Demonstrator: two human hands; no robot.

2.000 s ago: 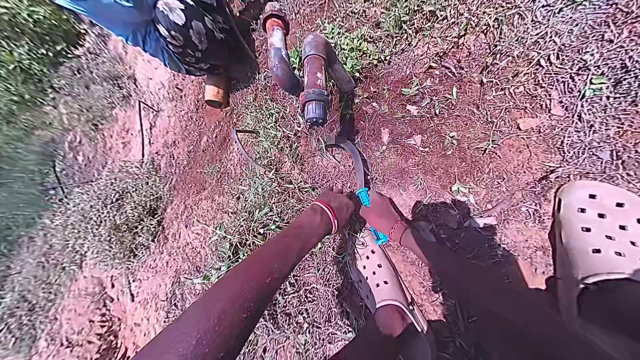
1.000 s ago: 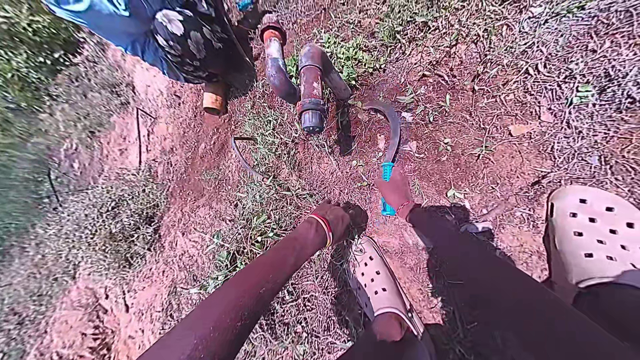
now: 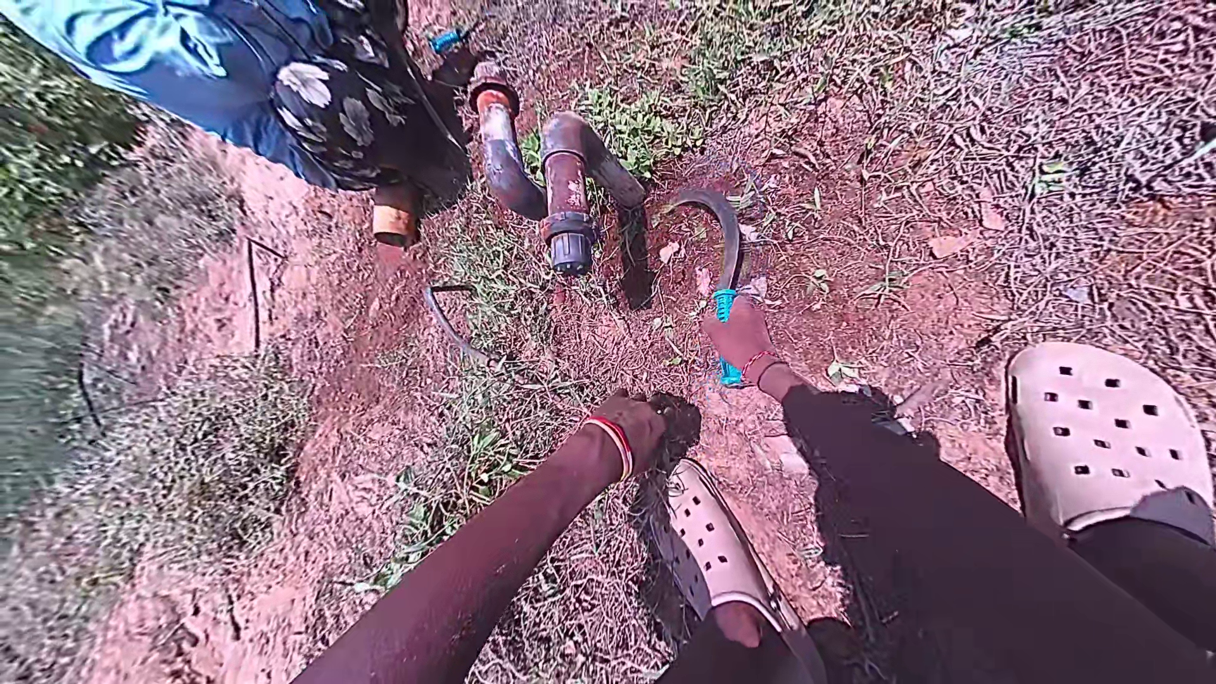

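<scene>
My right hand point(image 3: 741, 340) is closed around the teal handle of a sickle point(image 3: 730, 233), whose dark curved blade reaches up over the reddish soil and bends left at its tip. Lower and to the left, my left hand point(image 3: 635, 427) is at the dry grass beside the toe of a beige clog. Its fingers are curled and partly in shadow, so whether they hold anything cannot be told. Above both hands stands a bent, rusty metal pipe point(image 3: 567, 185) with a dark end fitting pointing down the view.
Another person in a blue garment and dark floral cloth point(image 3: 356, 104) is at the upper left, near an orange-brown pipe stub point(image 3: 395, 214). A thin curved dark rod point(image 3: 451, 323) lies in the grass. My beige clogs point(image 3: 1107, 432) stand on either side. A teal object point(image 3: 446, 40) lies near the top.
Two seconds ago both hands were together at the sickle's handle. Now my left hand is apart from it, lower by the grass, and the sickle in my right hand has moved right.
</scene>
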